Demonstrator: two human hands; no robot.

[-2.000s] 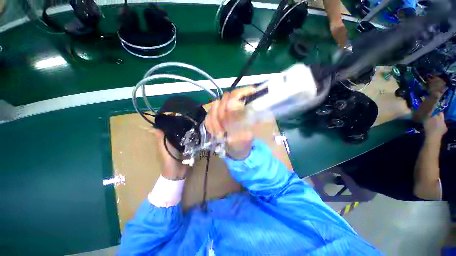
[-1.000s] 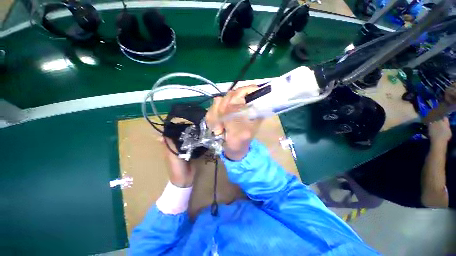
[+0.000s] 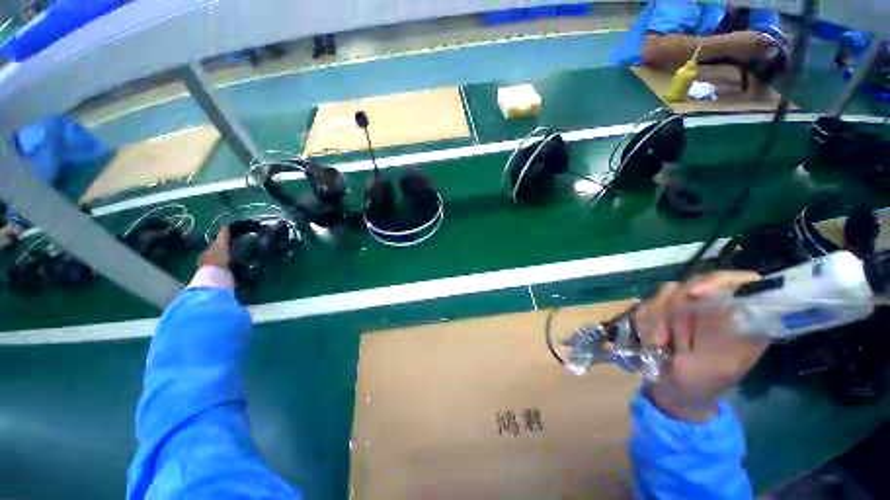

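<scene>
My right hand (image 3: 698, 337) is closed around the white electric screwdriver (image 3: 805, 298), at the right above the cardboard mat (image 3: 439, 410). The driver's silvery nozzle (image 3: 590, 349) points left over the mat. My left arm reaches out to the far left. My left hand (image 3: 217, 256) is at a black headset (image 3: 256, 244) with pale hoops on the green line. Its fingers are partly hidden, and the grip on the headset is unclear.
More headsets stand along the line, among them one with a raised boom microphone (image 3: 402, 205) and one further right (image 3: 537, 166). A loose black ear cushion (image 3: 681, 200) lies there. A grey post (image 3: 107, 249) slants near my left arm. Another worker's arm (image 3: 698, 47) is across the bench.
The view has turned up and left. My left hand has left the headset above the mat and reached to the line at the left. The right hand still holds the screwdriver.
</scene>
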